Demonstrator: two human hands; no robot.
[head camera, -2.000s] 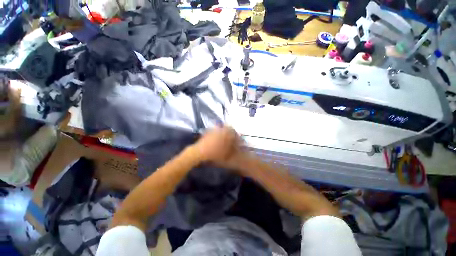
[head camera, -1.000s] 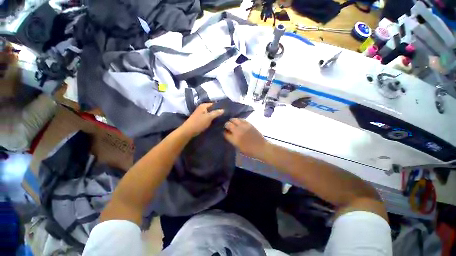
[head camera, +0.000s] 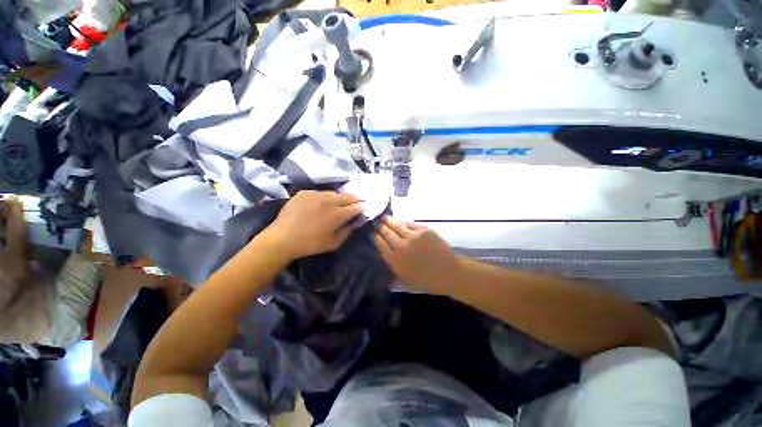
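Note:
The garment (head camera: 200, 188), light grey-white cloth with dark grey bands, lies bunched left of the needle of the white sewing machine (head camera: 501, 92). Its dark grey part hangs over the table's front edge towards my lap. My left hand (head camera: 322, 221) lies on the dark cloth with its fingertips at the cloth edge, just in front of the presser foot (head camera: 380, 167). My right hand (head camera: 414, 250) pinches the dark cloth edge with its fingertips, close to the right of my left hand. Whether the cloth edge lies under the foot is too small to tell.
Dark grey fabric (head camera: 167, 50) is heaped at the upper left. A ruler strip (head camera: 568, 267) runs along the table's front edge. Scissors handles (head camera: 746, 242) hang at the right. A cardboard box (head camera: 125, 292) stands lower left. Another person's arm (head camera: 12, 242) shows at the left edge.
The view has moved closer to the machine. My hands, clasped and blurred at first, came apart onto the dark cloth and now hold its edge nearer the presser foot.

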